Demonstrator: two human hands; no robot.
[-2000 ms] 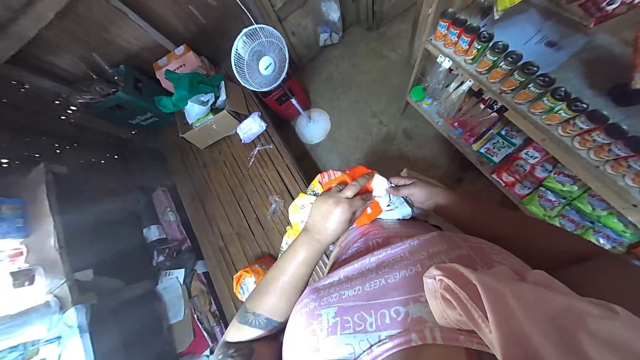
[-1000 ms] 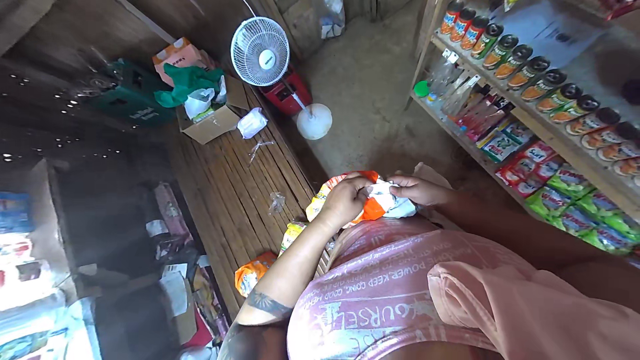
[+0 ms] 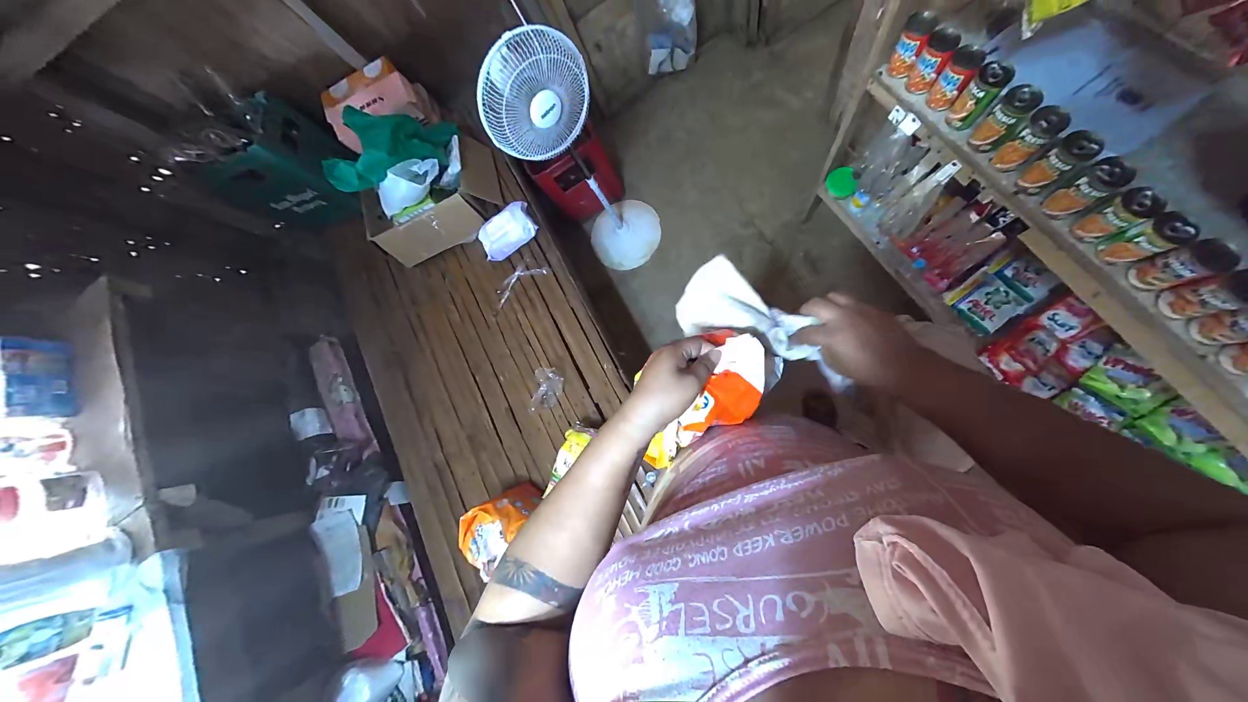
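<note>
My left hand (image 3: pixel 675 382) grips the top of an orange and yellow plastic packet (image 3: pixel 720 395) just above my lap. To its right, my right hand (image 3: pixel 850 336) is closed on a bunched whitish cloth or thin bag (image 3: pixel 723 297), whose wide end spreads out over the packet. Exactly what this white thing is, I cannot tell. Under my left forearm, a yellow packet (image 3: pixel 573 450) and an orange packet (image 3: pixel 495 525) lie on the slatted wooden bench (image 3: pixel 453 366). A crumpled piece of clear plastic (image 3: pixel 548 388) is near them.
A white fan (image 3: pixel 533 93) stands by a red crate (image 3: pixel 585 175) behind the bench. On the bench are an open cardboard box (image 3: pixel 424 234) and a white package (image 3: pixel 508 231). Wooden shelves (image 3: pixel 1092 253) with cans and sachets rise at the right; another shelf is at far left.
My right hand has moved right, away from my left hand, with the white thing now stretched out from it. The two hands were close together at the packet before.
</note>
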